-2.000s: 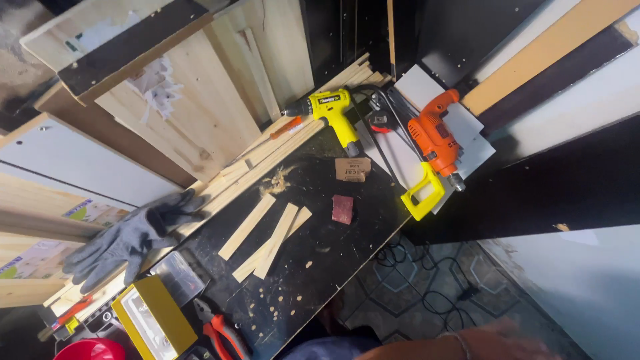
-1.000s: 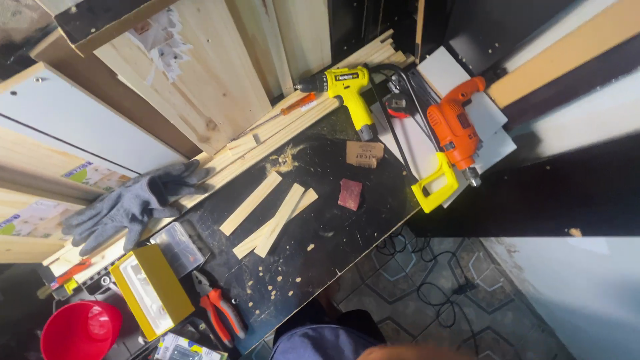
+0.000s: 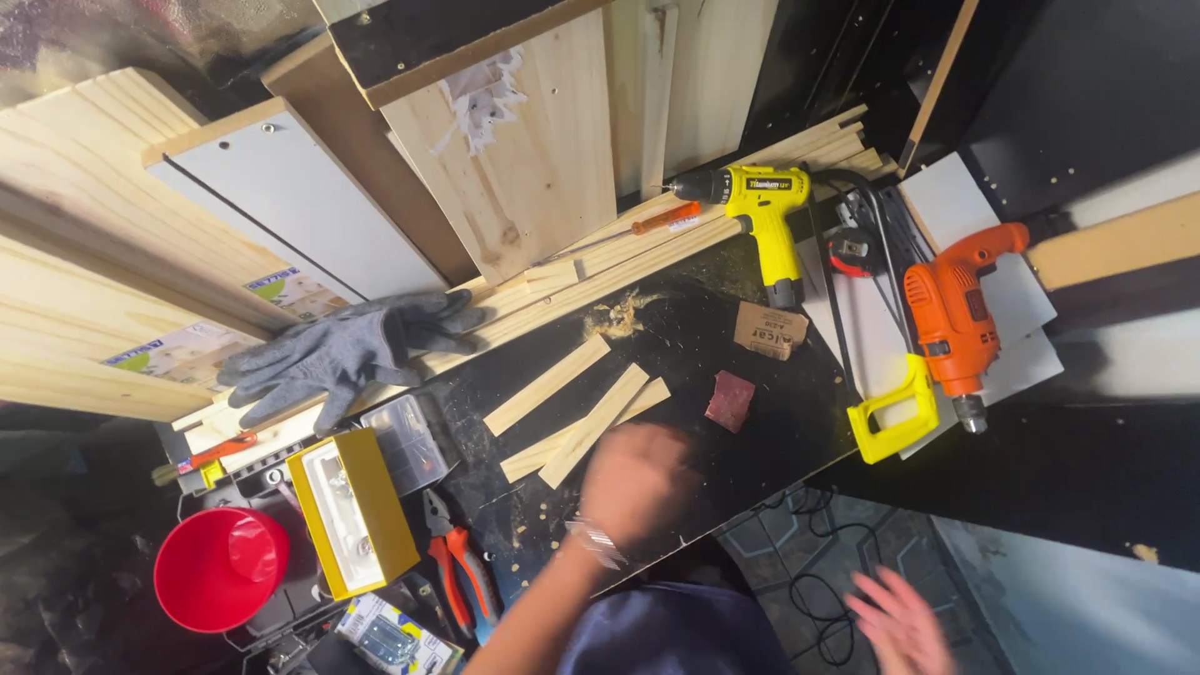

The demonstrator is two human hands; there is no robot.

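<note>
My left hand (image 3: 639, 483), blurred and with a bracelet at the wrist, is over the front of the black bench (image 3: 525, 525), by the lower ends of two crossed wooden strips (image 3: 595, 427). Whether its fingers hold anything is hidden. A third wooden strip (image 3: 547, 384) lies just beyond them. To the right of that hand are a piece of red sandpaper (image 3: 730, 401) and a brown sandpaper piece (image 3: 770, 330) with print on its back. My right hand (image 3: 900, 619) hangs over the floor beyond the bench edge, fingers spread, holding nothing.
A yellow cordless drill (image 3: 771, 220), a yellow-handled hacksaw (image 3: 895, 412) and an orange corded drill (image 3: 956, 314) lie at the right. Grey gloves (image 3: 347, 356), a yellow box (image 3: 389, 506), pliers (image 3: 459, 562) and a red bowl (image 3: 221, 569) are at the left. Boards lean behind.
My left hand has come into view over the bench beside the wooden strips. My right hand now shows with spread fingers at the lower right. The strips and tools lie as before.
</note>
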